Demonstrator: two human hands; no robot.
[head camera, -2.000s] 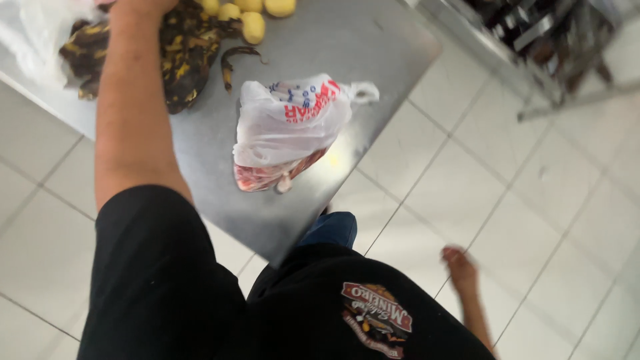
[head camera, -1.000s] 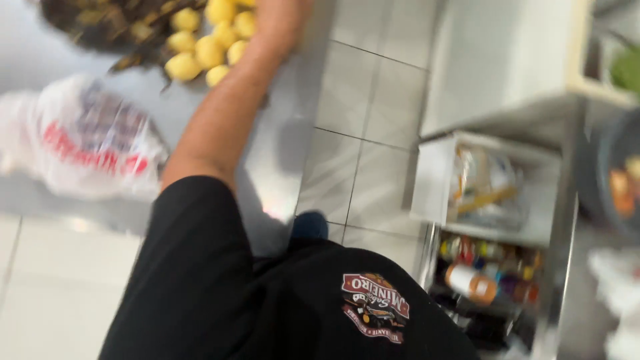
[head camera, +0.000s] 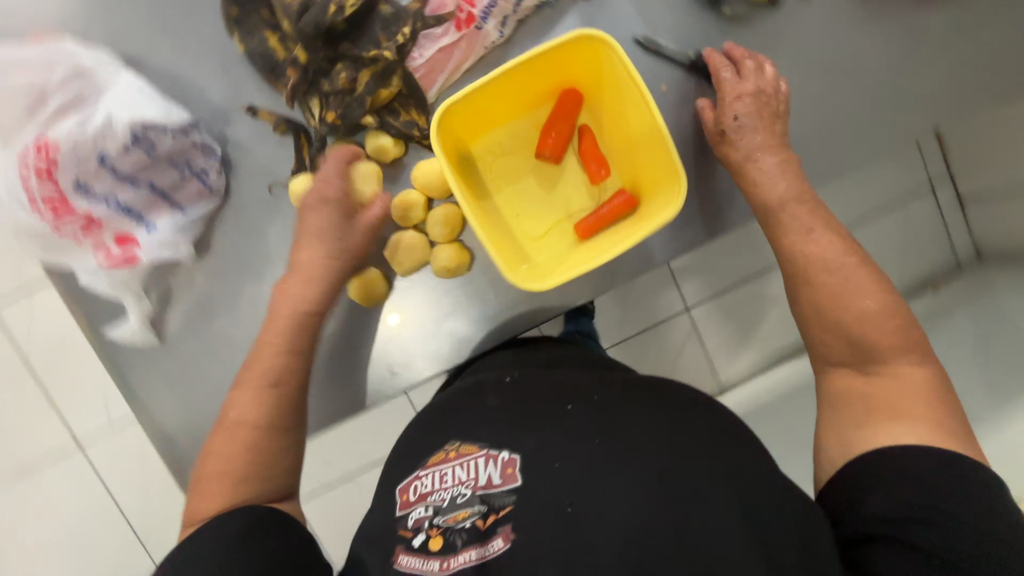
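My left hand (head camera: 336, 216), partly blurred, has a peeled potato (head camera: 366, 182) between its thumb and fingers. Several more peeled potatoes (head camera: 408, 252) lie beside it on the metal table. To their right stands a square yellow plastic container (head camera: 524, 272) with three peeled carrot pieces (head camera: 558, 126) inside. My right hand (head camera: 744, 108) is beyond the container's right side, its fingertips at the dark handle of a small knife (head camera: 664, 52); whether it grips the handle cannot be made out.
Dark, yellow-spotted peels (head camera: 344, 64) are heaped behind the potatoes. A white plastic bag with red and blue print (head camera: 120, 176) lies at the left. Behind the container is a printed bag with pinkish contents (head camera: 460, 44). The metal table's near edge (head camera: 512, 324) runs before my body.
The view has swung strongly. The yellow container with carrots and the knife are in view now, unlike in the earlier frames. My left hand is now among the potatoes.
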